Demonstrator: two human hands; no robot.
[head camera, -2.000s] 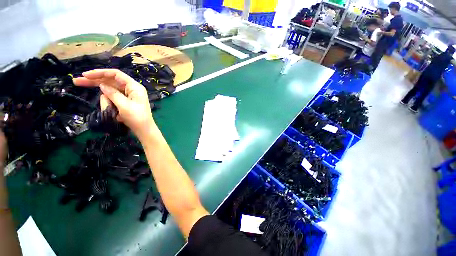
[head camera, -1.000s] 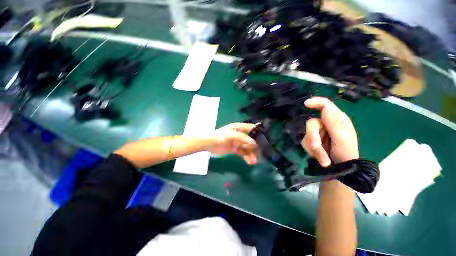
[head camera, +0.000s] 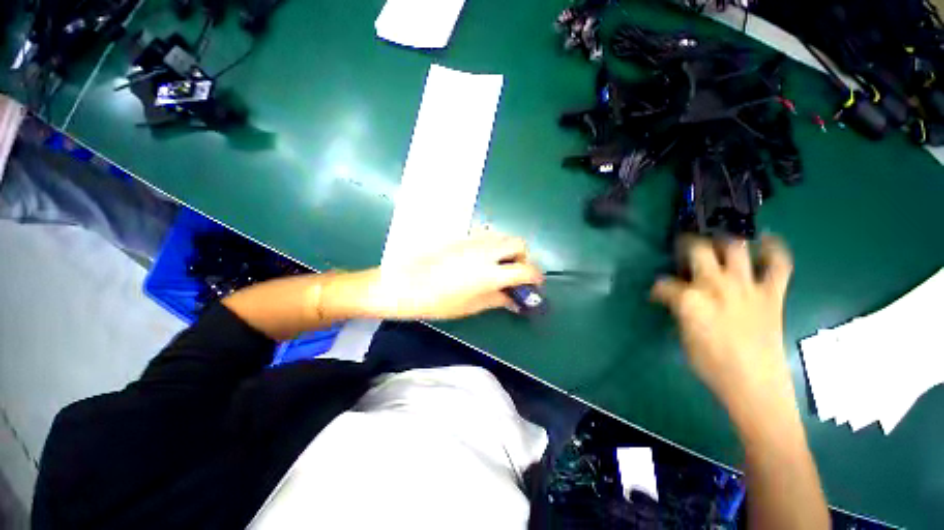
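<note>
My left hand (head camera: 466, 277) grips a small black unit (head camera: 528, 298) with a blue part on its face; the fingers hide most of it. A thin dark line, perhaps its cable, runs right from it. My right hand (head camera: 725, 300) is blurred, its fingers spread at the near edge of the pile of black cabled units (head camera: 719, 135); I see nothing held in it. A long white liner strip (head camera: 445, 155) lies partly beneath my left hand and forearm.
Fanned white sheets (head camera: 869, 357) lie at the right. Another white strip (head camera: 419, 21) is at the top. A small black unit group (head camera: 181, 91) lies at the left. Blue bins (head camera: 171, 274) with black parts stand below the green bench edge. More black cables are at top right.
The view has turned and moved closer to the bench. The coiled cable that hung at my right hand no longer shows there, and that hand's fingers have spread. My left hand still has a black unit.
</note>
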